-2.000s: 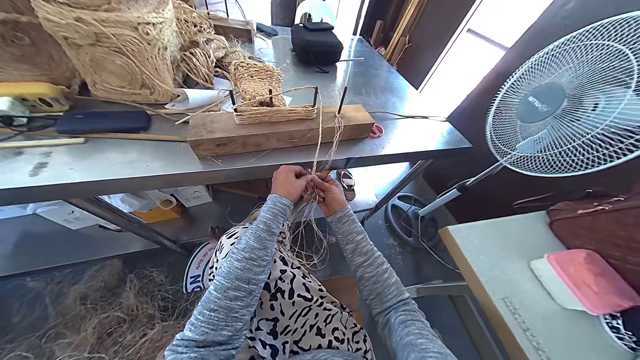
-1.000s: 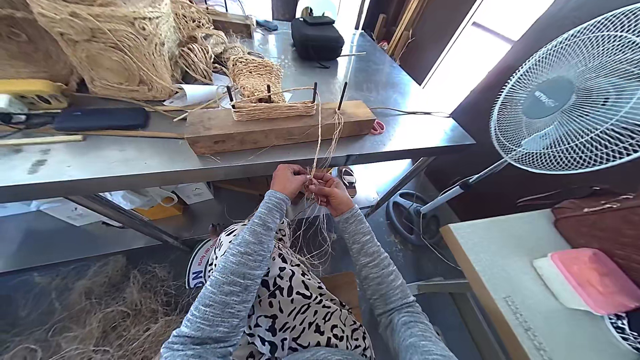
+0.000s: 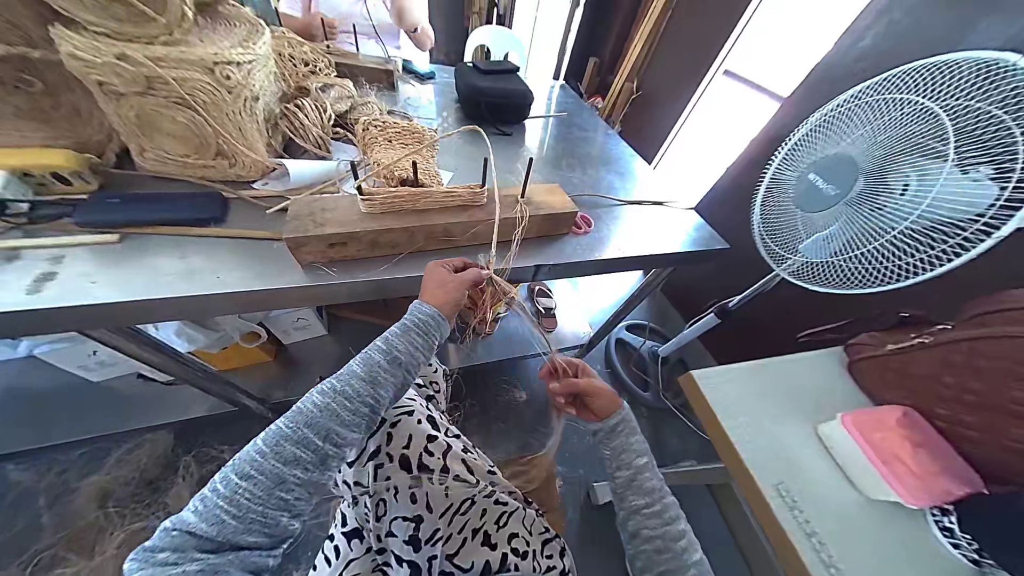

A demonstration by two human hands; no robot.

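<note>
Between thumb and finger, my left hand [image 3: 450, 288] pinches a braided natural-fibre cord [image 3: 494, 192] just off the table edge. Lower and to the right, my right hand [image 3: 582, 389] grips a bundle of loose fibre strands [image 3: 532, 320] that stretches from the left hand. Above my left hand, the cord arches over a wooden block [image 3: 432, 228] fitted with black upright pegs. Cord is wound in a long flat band [image 3: 422, 199] around some of the pegs. More thin strands [image 3: 518, 232] hang from the rightmost peg.
Coiled fibre weavings [image 3: 180, 96], a dark phone-like case [image 3: 150, 209] and pink-handled scissors [image 3: 582, 224] lie on the metal table [image 3: 640, 232]. A white fan [image 3: 888, 172] stands right, beside a side table [image 3: 768, 408]. Another person's hand [image 3: 412, 20] shows at the far side.
My hands were close together below the table edge. My right hand has moved down and to the right, drawing out strands, and my left hand is slightly to the left.
</note>
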